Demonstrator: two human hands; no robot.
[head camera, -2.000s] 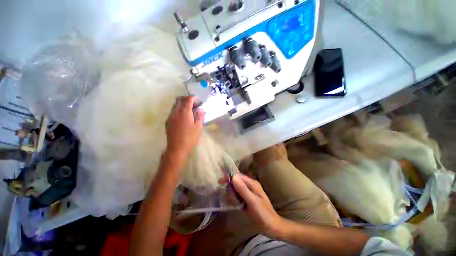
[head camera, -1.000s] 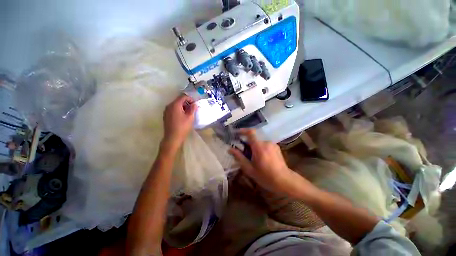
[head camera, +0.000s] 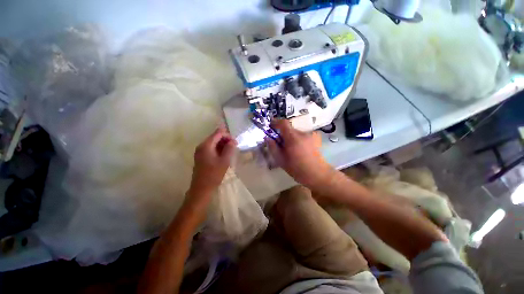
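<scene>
My left hand (head camera: 215, 154) is closed with fingertips pinched on the sheer cream fabric (head camera: 232, 198), which hangs below it over the table edge. My right hand (head camera: 293, 150) is at the front of the overlock machine (head camera: 339, 54), closed around dark-handled thread snips (head camera: 272, 133). The snips point up towards the lit needle area (head camera: 265, 115); whether the blades touch anything cannot be told. My fingers hide most of the handle.
A large cloudy heap of sheer fabric (head camera: 149, 132) covers the table on the left. A smartphone (head camera: 358, 119) lies right of the machine. Another pale heap (head camera: 439, 54) is at the back right. Fabric (head camera: 411, 198) lies beside my legs. Dark machinery (head camera: 26, 178) stands far left.
My right hand has moved with the snips from the hanging fabric near my lap up to the needle area. My left hand stays left of the lit plate. The view has shifted.
</scene>
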